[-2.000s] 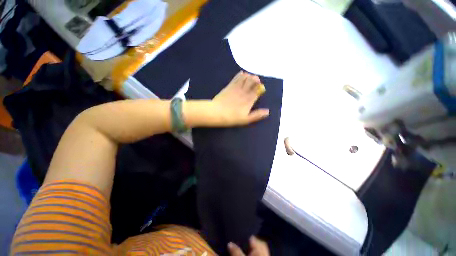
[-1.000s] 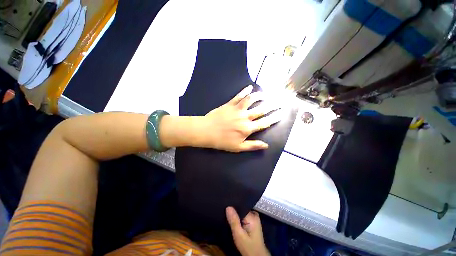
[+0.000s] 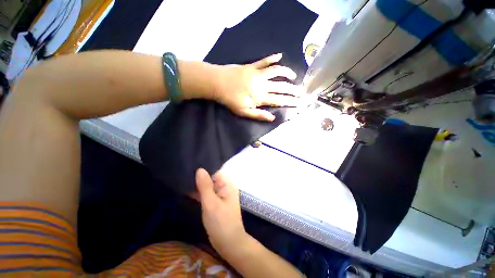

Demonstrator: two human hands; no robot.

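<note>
A black garment panel (image 3: 190, 130) lies on the white table, its upper part beside the presser foot area (image 3: 339, 98), where lamp glare hides detail. My left hand (image 3: 255, 89) lies flat on the panel with fingers spread, its fingertips near the glare. My right hand (image 3: 217, 198) pinches the panel's lower edge between thumb and fingers at the table's front edge. The panel has soft folds between my hands. Black curved pieces (image 3: 393, 179) lie flat right of the needle.
The big machine head (image 3: 401, 38) with a blue stripe stands at upper right. White cut pieces (image 3: 57, 27) and brown tape (image 3: 97, 21) are at upper left, beside another black panel (image 3: 127, 24). Ruler tape (image 3: 282, 217) runs along the front edge. Dark cloth (image 3: 119, 201) hangs below.
The panel has turned, its top swinging right and its lower end left. My left hand has moved up slightly; my right hand has moved up and left with the panel's edge.
</note>
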